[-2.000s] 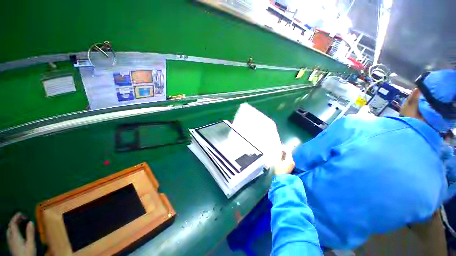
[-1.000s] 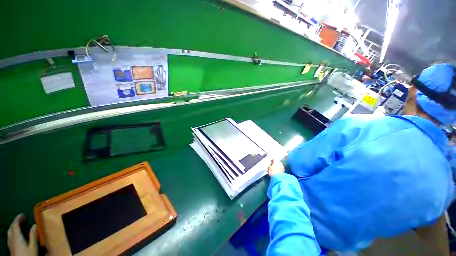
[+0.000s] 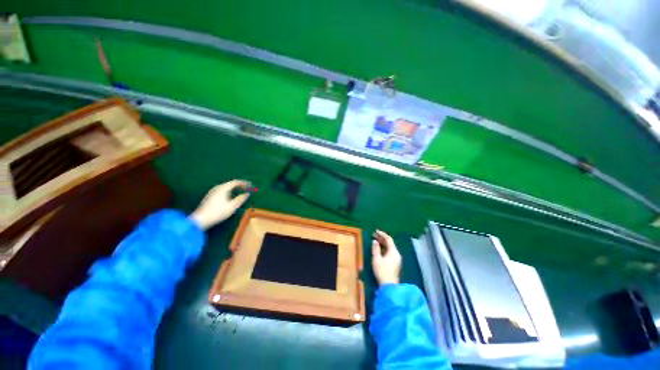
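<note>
A wooden frame [image 3: 349, 295] lies on the green bench in front of me, with a pale inner face and a dark rectangular window. My left hand [image 3: 221, 204] is above its upper left corner, not touching it, with fingers slightly curled and apart. My right hand [image 3: 386, 258] is just beyond its right edge, fingers loosely bent. Both hands show small dark patches at the fingertips; I cannot tell what they are. Neither hand visibly holds anything. A thin black inner frame [image 3: 351, 196] lies flat behind the wooden frame.
Stacked wooden frames [image 3: 134, 195] stand at the left. A panel stack [image 3: 481, 274] with white separator sheets [image 3: 539, 303] lies at the right. A dark box-like object [image 3: 629, 318] is at the far right. An instruction sheet [image 3: 362, 130] and a label card [image 3: 323, 107] hang on the green back board.
The view has swung left, so the frame and panel stack appear further right and the stacked frames show. The neighbouring person's head and back are out of view. My left hand has moved to behind the frame.
</note>
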